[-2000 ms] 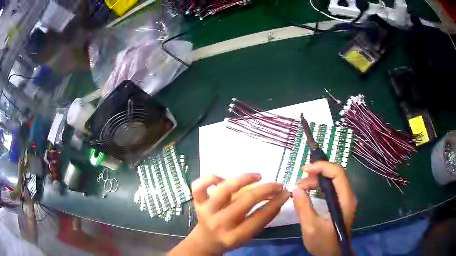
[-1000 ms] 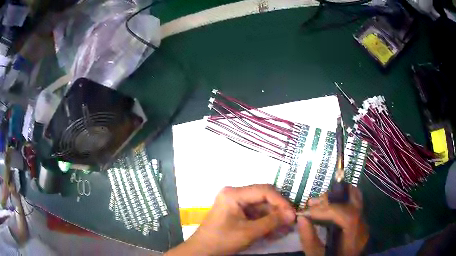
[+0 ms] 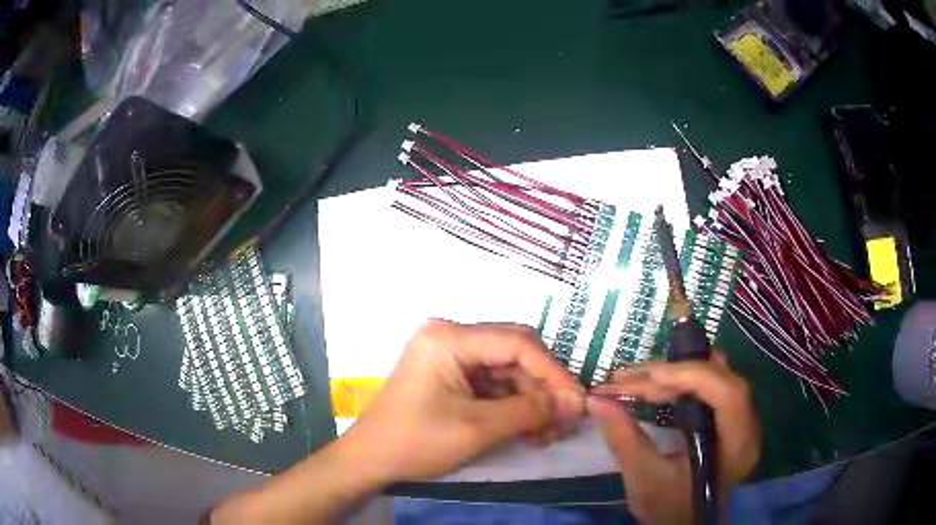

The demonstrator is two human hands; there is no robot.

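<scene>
My left hand (image 3: 493,395) is bare, with thumb and forefinger pinched at the tip of a thin dark red lead (image 3: 616,397); the exact end is too small to make out. My right hand (image 3: 683,431) touches the same lead with its fingertips and holds the soldering iron (image 3: 690,338), its tip pointing up and away over the panel. The green PCB panel (image 3: 606,297) with silvery pads lies on the white sheet (image 3: 359,267), its near edge partly hidden by my hands. Red and black leads (image 3: 493,195) fan out from its upper left.
A loose heap of connector leads (image 3: 795,267) lies at right. Spare PCB panels (image 3: 241,344) and a black fume fan (image 3: 149,200) are at left. Yellow tape (image 3: 356,396) crosses the sheet. Yellow-labelled black objects (image 3: 765,62) and a pale tub (image 3: 917,354) stand at right.
The view has shifted, so the bench items sit higher and further left. Both hands have come together at the fingertips around the small lead; the iron stays in my right hand.
</scene>
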